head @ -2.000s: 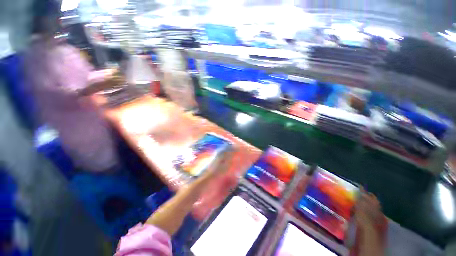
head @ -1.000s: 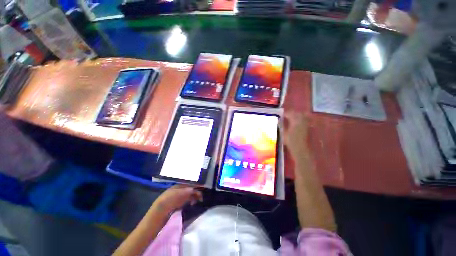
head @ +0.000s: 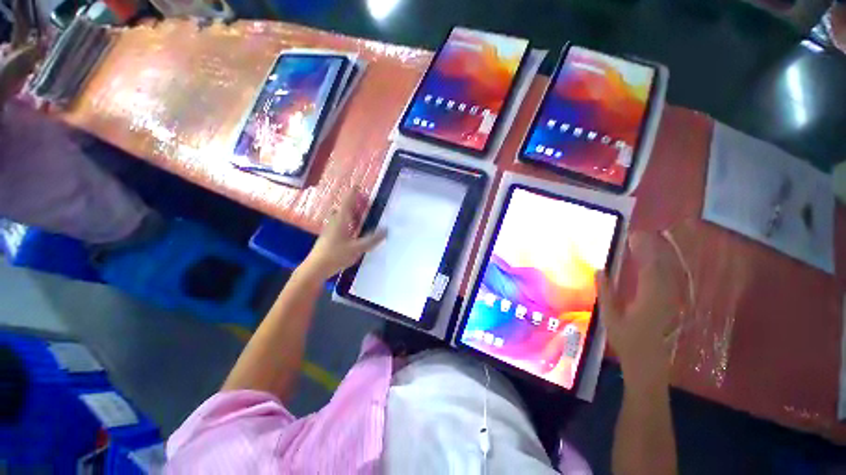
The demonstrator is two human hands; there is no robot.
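Four tablets lie in two rows on white foam sleeves. The lower-left tablet (head: 413,241) shows a pale white screen. The lower-right tablet (head: 543,283) shows a bright orange-purple wallpaper with icons. The upper-left tablet (head: 467,88) and upper-right tablet (head: 591,116) show orange-blue wallpaper. My left hand (head: 341,239) is at the lower-left tablet's left edge, fingers apart, thumb over the screen. My right hand (head: 645,292) is spread at the lower-right tablet's right edge. It grips nothing that I can see. A thin white cord (head: 685,264) shows beside it.
Another tablet (head: 288,116) lies on sleeves to the left on the orange bench (head: 190,93). A printed form (head: 770,195) with small dark items lies at the right. Another person's pink sleeve (head: 70,176) and a stack (head: 70,65) are far left. A white cord (head: 483,436) hangs over my lap.
The view has turned, shifting the tablets right and up. My left hand has moved from the front edge to the lower-left tablet's side. That tablet's screen content has changed.
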